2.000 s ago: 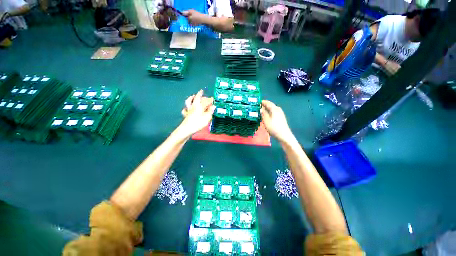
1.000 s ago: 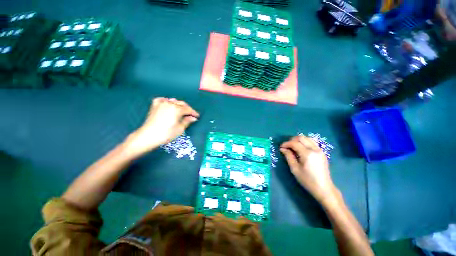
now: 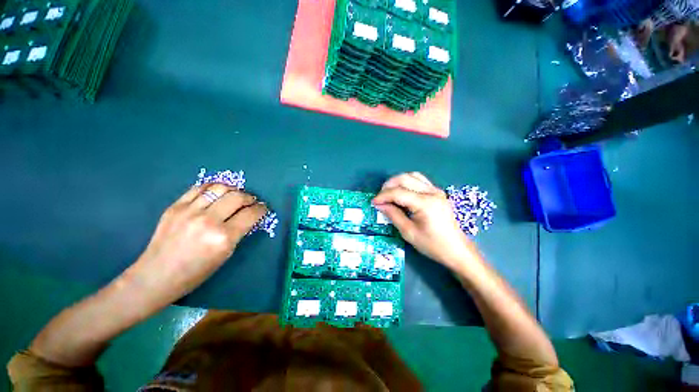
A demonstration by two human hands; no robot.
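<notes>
The green PCB panel [image 3: 329, 285] lies flat nearest my body, with a white patch on each unit. My left hand [image 3: 218, 210] is over the left component pile [image 3: 222, 178], fingers bent down among the whitish bits; whether it pinches one is hidden. My right hand [image 3: 410, 207] is over the panel's far right corner, thumb and finger close together at the board and covering part of a white patch. I cannot see whether a component is between them. The right component pile [image 3: 474, 208] lies just right of that hand.
A tall PCB stack [image 3: 387, 65] stands on a red-pink pad [image 3: 306, 76] beyond the panel. Another PCB stack [image 3: 57, 46] leans at far left. A blue bin [image 3: 571, 190] is at right, with clear plastic bags [image 3: 586, 96] beyond it. Another person's hand [image 3: 676, 42] shows at upper right.
My hands have left the far PCB stack. My left hand has come down onto the left pile. My right hand has moved left from beside the right pile onto the panel's corner. The view has tilted down.
</notes>
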